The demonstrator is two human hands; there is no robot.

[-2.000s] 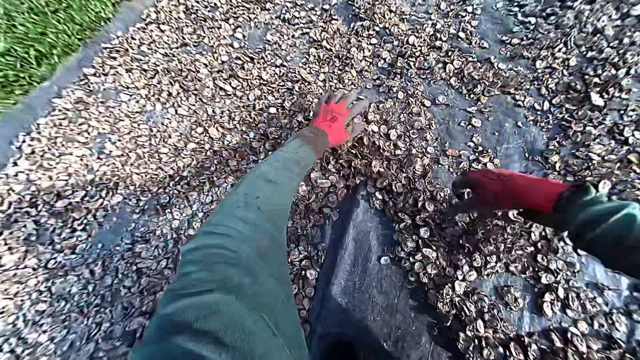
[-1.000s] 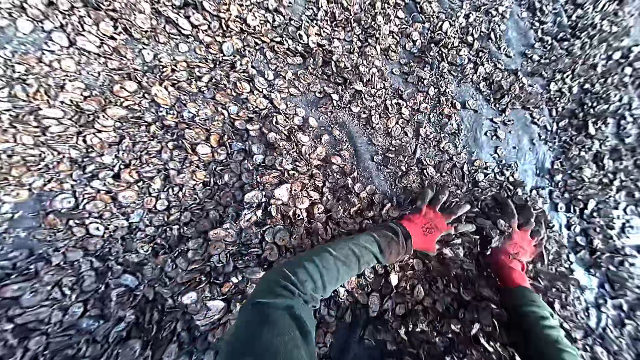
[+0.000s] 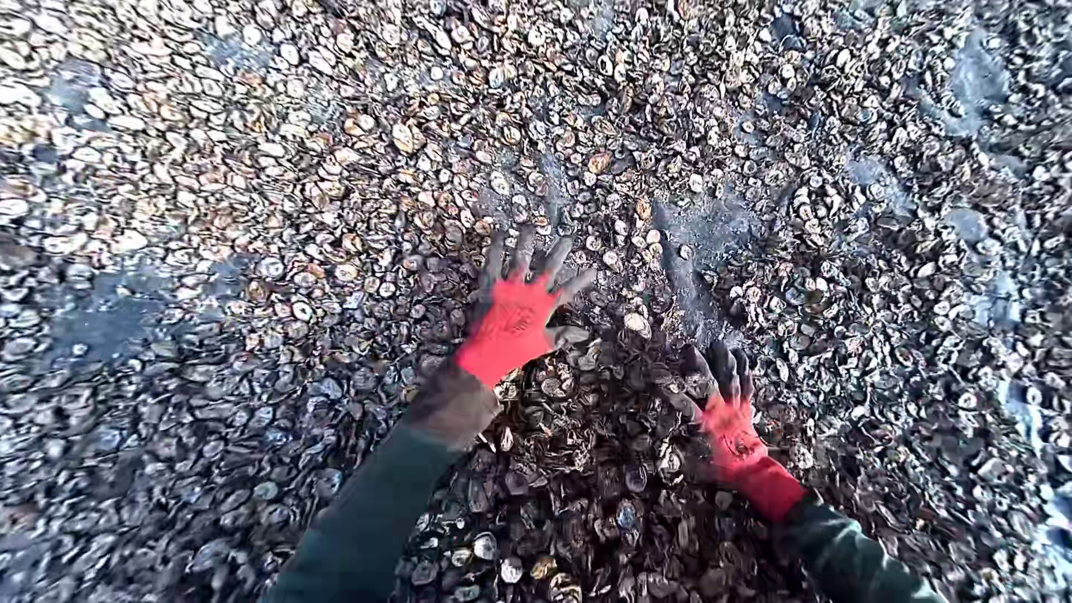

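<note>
Dried slices (image 3: 360, 218), small, roundish and brown to pale, lie spread over a grey-blue ground sheet; their exact kind cannot be told. My left hand (image 3: 515, 318), in a red glove with grey fingers, is palm down near the middle, fingers spread over the slices. To its right and lower, my right hand (image 3: 729, 419) wears a matching glove, its dark fingertips at the edge of a bare streak of sheet. Neither hand shows anything gripped. Between and below them, slices lie in a darker, shaded heap (image 3: 586, 469).
Patches of the grey-blue sheet (image 3: 109, 314) show through the slices at the left. More bare sheet (image 3: 980, 79) appears at the upper right. The layer of slices reaches every side of the view.
Two seconds ago my hands were farther apart; one second ago they were close together, and now a wider gap separates them. The view has shifted, with the grass out of frame.
</note>
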